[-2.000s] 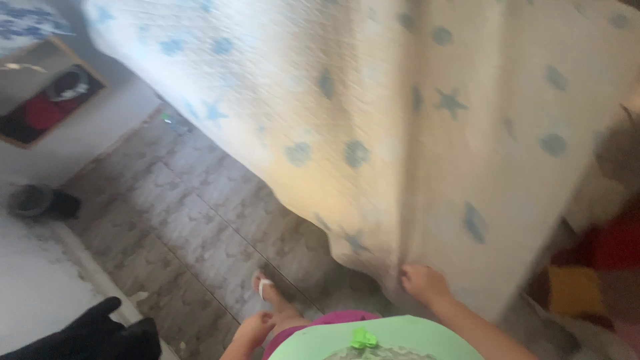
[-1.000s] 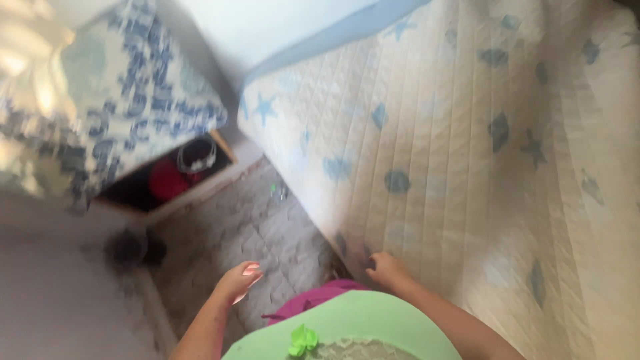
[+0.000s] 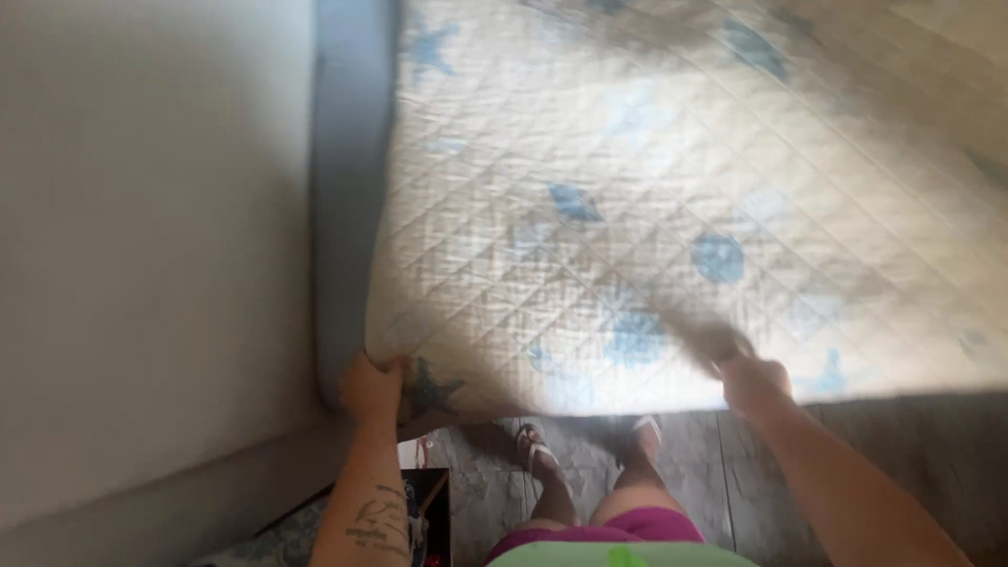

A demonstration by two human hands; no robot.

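Note:
A cream quilted cover (image 3: 504, 260) with blue starfish and shell prints lies spread over a bed. Its left edge runs beside a blue-grey strip (image 3: 350, 197), which looks like the mattress side or a sheet. My left hand (image 3: 374, 386) grips the near left corner of the cover, fingers closed around the fabric. At the near edge on the right, my right hand (image 3: 754, 384) is closed at the cover, slightly blurred; whether it pinches fabric is hard to tell.
A pale wall (image 3: 157, 236) stands along the left side of the bed. Below the near edge is a grey tiled floor (image 3: 693, 465), with my feet in white flip-flops (image 3: 539, 449) on it. A dark open box or shelf (image 3: 429, 504) with patterned cloth is at the lower left.
The view has turned and moved strongly to the bed's corner by the wall. My left hand, apart from the cover a second ago, now holds its corner.

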